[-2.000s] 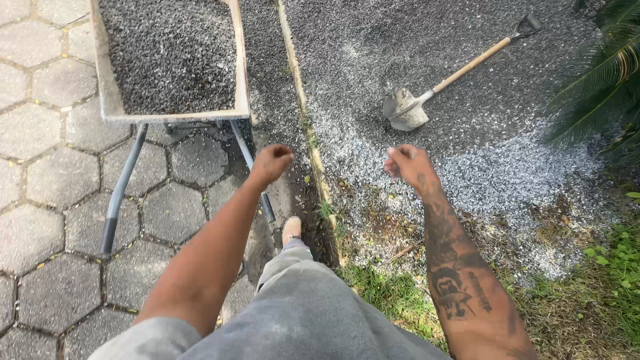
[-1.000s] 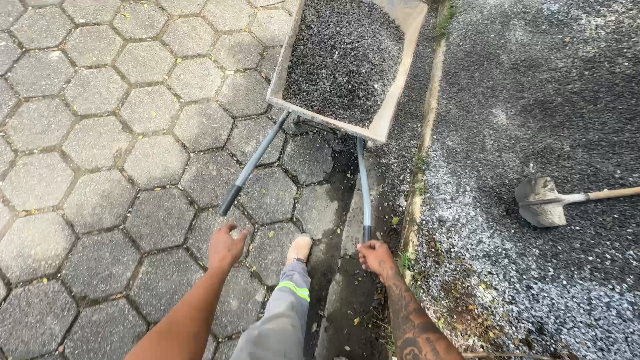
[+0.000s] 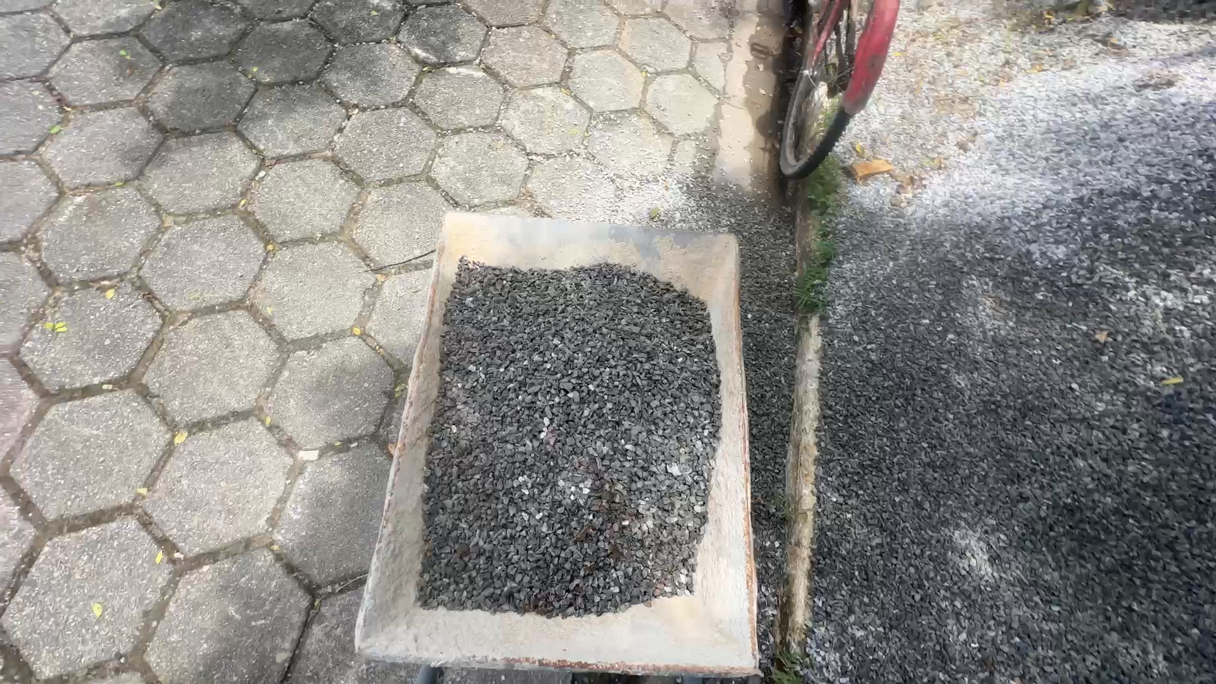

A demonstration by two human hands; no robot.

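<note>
A wheelbarrow's metal tray (image 3: pixel 570 638) fills the lower middle of the head view, its pale, worn sides holding a heap of dark grey crushed stone (image 3: pixel 575 427). Just a bit of the tubular frame (image 3: pixel 429 674) shows under the tray's near edge; the handles are out of the picture. Neither my left hand nor my right hand is in view, so what they hold is hidden.
Hexagonal concrete pavers (image 3: pixel 218 366) spread to the left. Close along the tray's right side runs a narrow concrete curb (image 3: pixel 804 475) with grass tufts, and gravel (image 3: pixel 1007 427) lies beyond. A bicycle wheel with a red fender (image 3: pixel 872 57) stands by the curb ahead.
The view has swung up and forward. Both hands, the wheelbarrow handles and the shovel seen a second ago have left the picture, and the bicycle wheel has come into view.
</note>
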